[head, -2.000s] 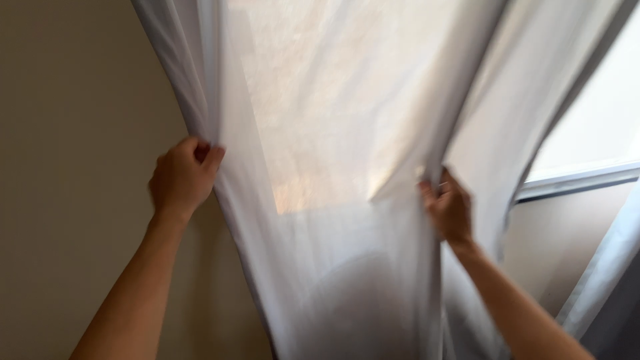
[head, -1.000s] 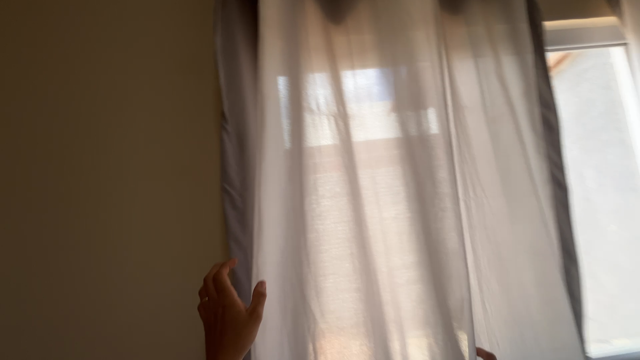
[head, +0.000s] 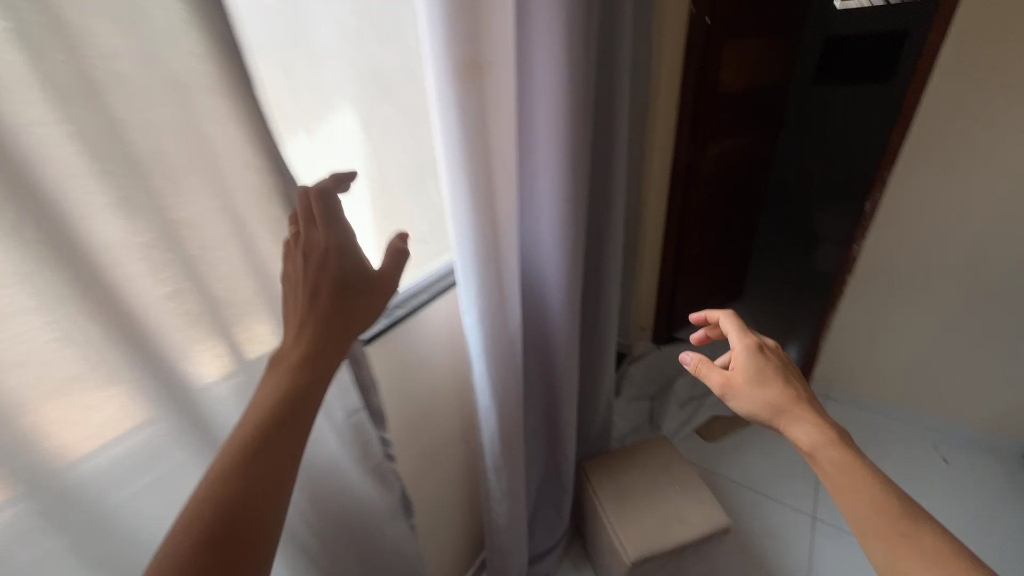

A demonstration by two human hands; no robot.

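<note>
A sheer white curtain panel (head: 144, 264) hangs over the window on the left, light coming through it. My left hand (head: 332, 272) is raised in front of its right edge, fingers apart and holding nothing; whether it touches the cloth I cannot tell. Right of the bare window glass (head: 368, 144), a second curtain (head: 544, 240), white and grey-lilac, hangs in long folds. My right hand (head: 748, 368) is in the air to the right of that curtain, its fingers curled loosely and apart, with nothing in them.
A beige cube-shaped ottoman (head: 656, 500) stands on the pale tiled floor (head: 776, 488) by the foot of the right curtain. Behind is a dark doorway (head: 816, 184) with a wooden frame, and a plain wall (head: 944, 240) on the right. The window sill (head: 412, 300) runs between the curtains.
Two seconds ago both hands gripped the left curtain; now both are off it and open. The view has swung to the right and down, bringing in the second curtain, ottoman and doorway.
</note>
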